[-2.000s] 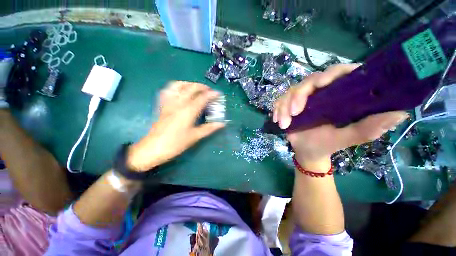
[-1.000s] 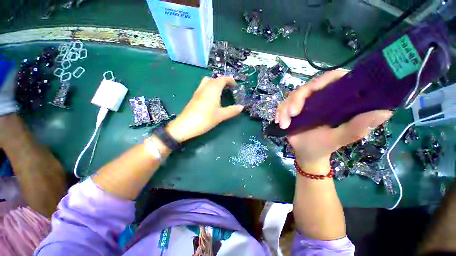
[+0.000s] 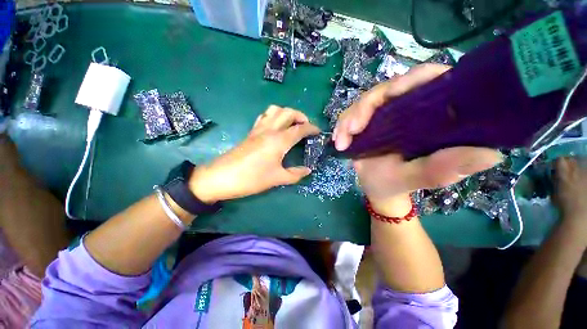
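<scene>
My left hand (image 3: 257, 157) holds a small dark, silver-speckled circuit board module (image 3: 314, 151) between thumb and fingertips at the centre of the bench. My right hand (image 3: 392, 164) is closed around the large purple electric screwdriver (image 3: 444, 112), which has a green label. Its nose points left beside the module's upper right; the tip is partly hidden by my right fingers, so contact cannot be told. Loose small screws (image 3: 329, 181) lie just right of and below the module. Two modules (image 3: 153, 114) lie side by side at the left.
A white power adapter (image 3: 103, 88) with a cable lies at the left, near pale frames (image 3: 46, 31). A blue-and-white box (image 3: 235, 16) stands at the back. Module piles (image 3: 353, 61) lie beyond and under my right hand. A white cable (image 3: 513, 205) curves at right. Other people's arms show at both sides.
My left hand went from the bench's left side to the pile, then came back nearer with a module now at the screws. Two modules have been let go at the left. The view has shifted.
</scene>
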